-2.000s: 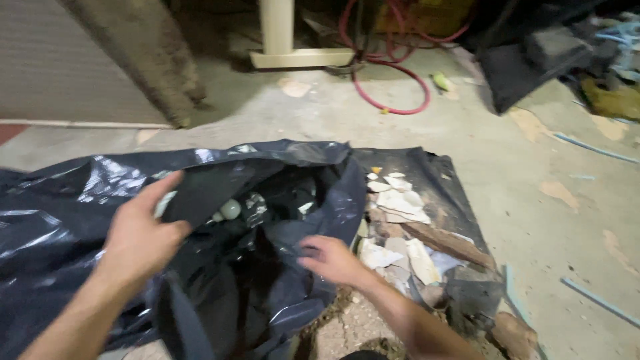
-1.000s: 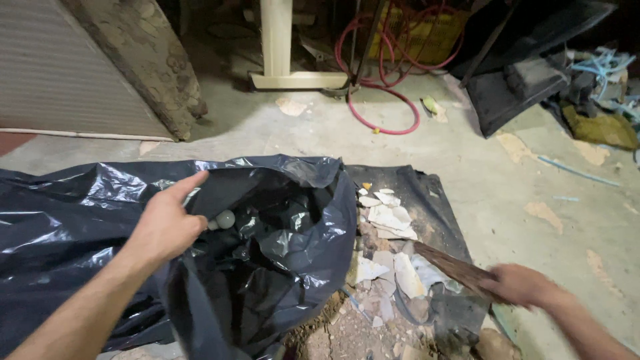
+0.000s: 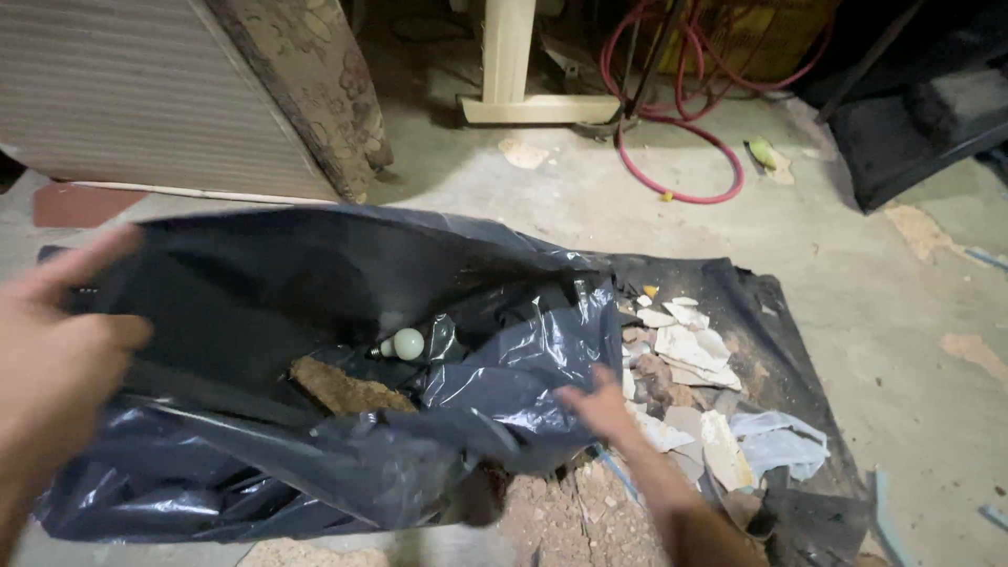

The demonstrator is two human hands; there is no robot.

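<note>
A large black plastic bag (image 3: 260,472) lies on the floor with its mouth spread wide. Inside it are a white light bulb (image 3: 406,344) and a rough brown piece of wood or bark (image 3: 346,387). My left hand (image 3: 71,315), blurred, is at the bag's far left edge, its index finger extended; whether it pinches the plastic is hard to see. My right hand (image 3: 594,402) touches the bag's right edge with fingers spread. Beside that hand, white plaster-like fragments (image 3: 697,350), brown rubble (image 3: 583,512) and a crumpled clear plastic bag (image 3: 780,442) lie partly on a black sheet (image 3: 756,315).
A beige stand's foot (image 3: 543,110) is on the concrete floor beyond the bag. Near it a red hose (image 3: 740,169) lies coiled. A corrugated panel (image 3: 157,94) leans at upper left, and a black fabric object (image 3: 906,134) stands at upper right. Blue strips (image 3: 890,520) lie at right.
My right hand held a long brown piece over the rubble a second ago; it is now at the bag, without that piece. A brown piece now shows inside. The bag's mouth is spread wider leftward.
</note>
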